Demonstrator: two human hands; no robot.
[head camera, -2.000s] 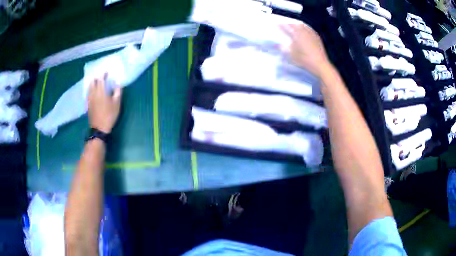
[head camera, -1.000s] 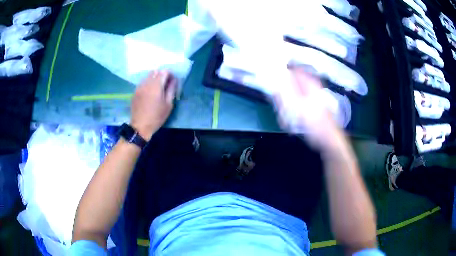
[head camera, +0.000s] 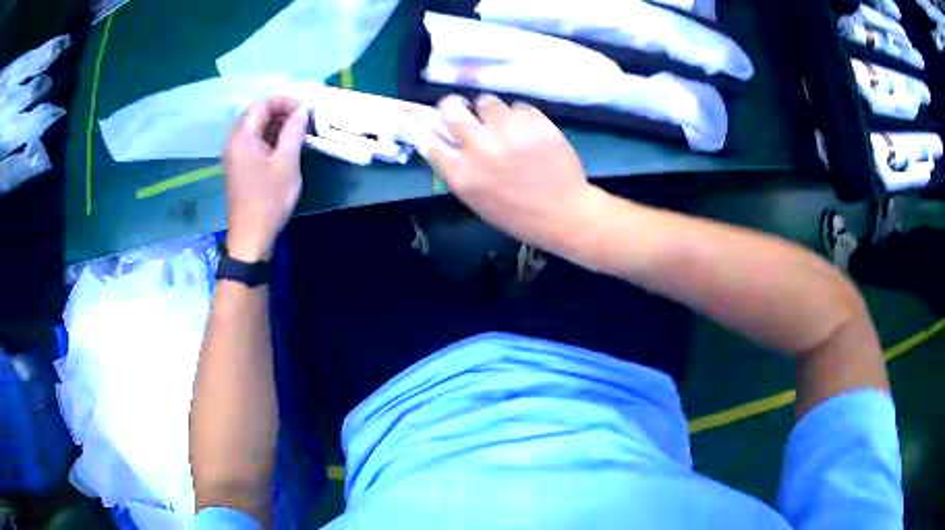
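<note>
My right hand (head camera: 513, 155) grips the right end of a bare white plastic part (head camera: 358, 129) with cut-outs, over the front of the green bench. My left hand (head camera: 266, 150) pinches the mouth of a limp white sleeve (head camera: 161, 119) at the part's left end. The sleeve trails out flat to the left. How far the part is inside the sleeve is hard to tell. A loose sleeve (head camera: 306, 36) lies behind them on the bench. The black tray (head camera: 611, 112) at the back right holds bagged parts (head camera: 560, 72) side by side.
A heap of sleeves in a blue-edged bag (head camera: 140, 383) is below the bench edge at left. Bagged parts (head camera: 26, 104) show at far left. A dark tray (head camera: 845, 135) with white parts is at far right. A person's shoe (head camera: 837, 238) and dark trouser leg are at right.
My right hand has moved from the tray to the left with a bare part. My left hand has shifted left and now pinches a sleeve's mouth at the part's end. The view has shifted.
</note>
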